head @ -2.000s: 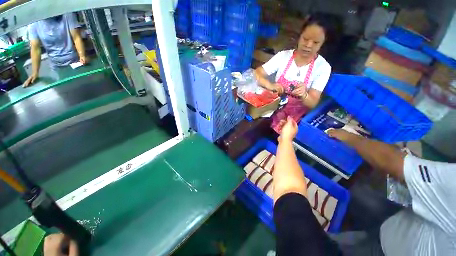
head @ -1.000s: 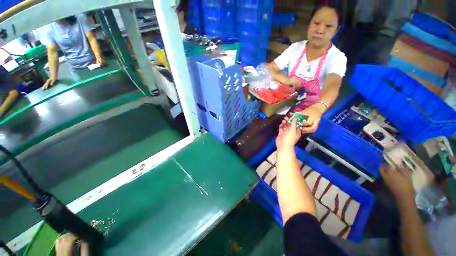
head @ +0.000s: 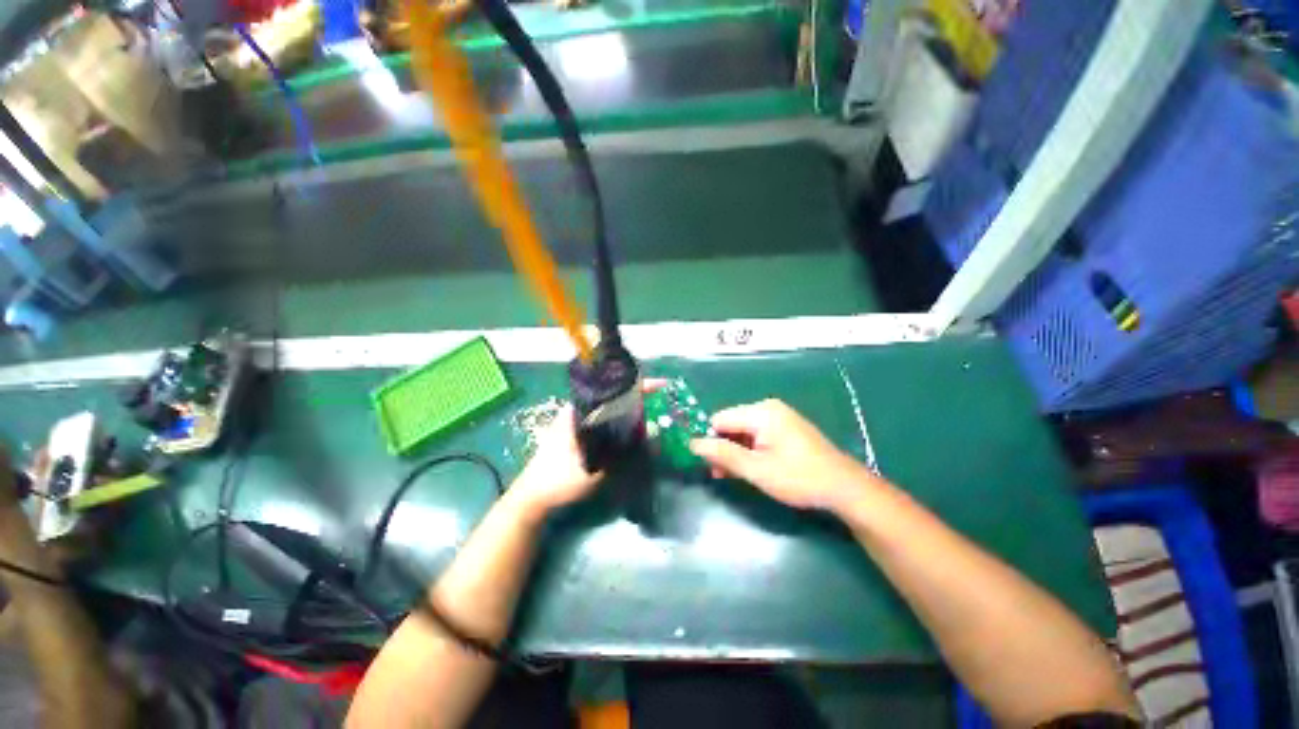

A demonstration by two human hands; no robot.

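Note:
A green circuit board (head: pixel 678 419) is held at its right edge by my right hand (head: pixel 762 447), just above the bench. My left hand (head: pixel 559 463) is beside the black electric screwdriver (head: pixel 610 413), which hangs upright and hides part of the board and of the hand's fingers; whether the left hand grips anything cannot be told. Small silvery screws (head: pixel 537 423) lie scattered left of the screwdriver. A bright green grid tray (head: pixel 443 396) lies further left.
An orange strap (head: pixel 492 185) and black cord rise from the screwdriver. Coiled cables and a black adapter (head: pixel 237 612) lie left. Open units (head: pixel 192 393) and a neighbour's arm (head: pixel 57 627) are far left. A blue crate (head: pixel 1218 598) with white pieces stands right, near a white post (head: pixel 1061 171).
The view has swung from the crates and the person in the pink apron to the bench. My right hand has come back from that person's hand to the bench with a green board.

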